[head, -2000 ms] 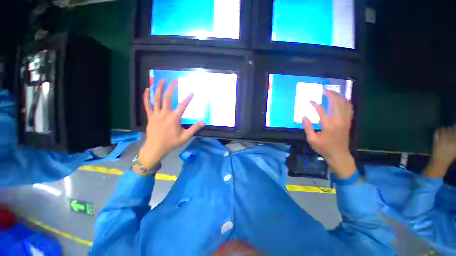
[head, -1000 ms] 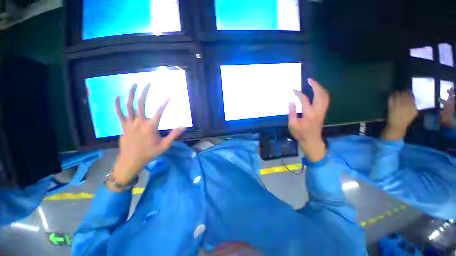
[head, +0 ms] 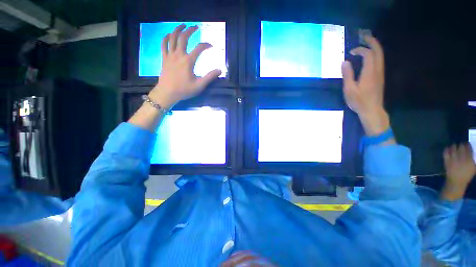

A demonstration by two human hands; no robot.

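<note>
A black four-pocket tray [head: 239, 125] holds lit tablets in its two by two openings. The upper left tablet [head: 151, 49] and upper right tablet [head: 292, 49] show blue with a white band at right. The lower left tablet [head: 198, 138] is mostly white with some blue, and the lower right tablet [head: 300, 135] is all white. My left hand [head: 180, 73] is over the upper left tablet, fingers spread, holding nothing. My right hand [head: 367, 78] is at the right edge of the upper right tablet, fingers curved and apart, empty. Whether fingertips touch glass cannot be told.
A tall black tray stack [head: 75, 135] stands at left, with an open-back tablet assembly [head: 31, 138] on it. A small black device [head: 316, 186] lies at the bench edge. Another person's hand [head: 459, 169] is at the far right, and a blue sleeve [head: 31, 208] at the left.
Both my hands have moved from the lower tablets up to the upper ones. The lower right screen went from blue and white to all white. The camera view has also shifted.
</note>
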